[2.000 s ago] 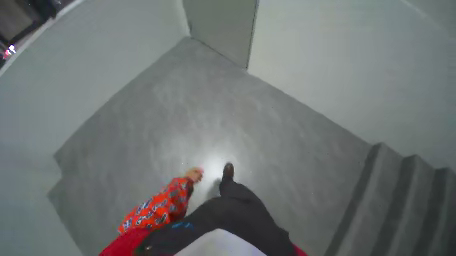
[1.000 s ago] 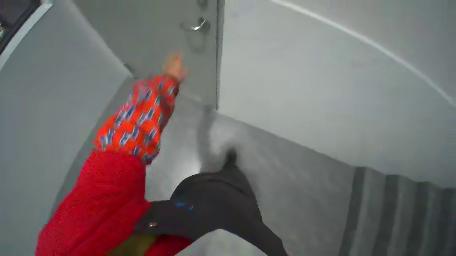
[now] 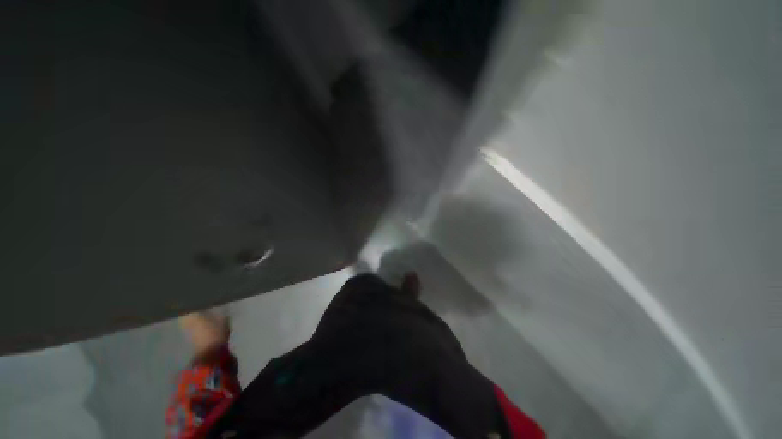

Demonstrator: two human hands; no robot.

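The fire door [image 3: 154, 189] is a large dark grey panel across the upper left, standing open, with a shiny handle [image 3: 255, 256] near its edge. My left hand [image 3: 206, 330] is bare and blurred, with a red printed sleeve cover [image 3: 204, 394] on the forearm. It is at the door's edge, to the left of and below the handle. Its fingertips meet or pass behind the edge, so its grip cannot be told. My right hand is not in view; only a bit of red sleeve [image 3: 519, 420] shows at the bottom.
A grey wall with a curved white line [image 3: 600, 253] fills the right side. Beyond the door edge is a dark, blurred opening [image 3: 446, 39]. Grey floor [image 3: 283, 330] lies below the door. My dark apron [image 3: 369, 334] and one shoe [image 3: 412, 285] show at the bottom centre.
The door, shut before, now stands open and fills the upper left. My left hand has gone from reaching below the handle to the door's edge. The stairs have left the view.
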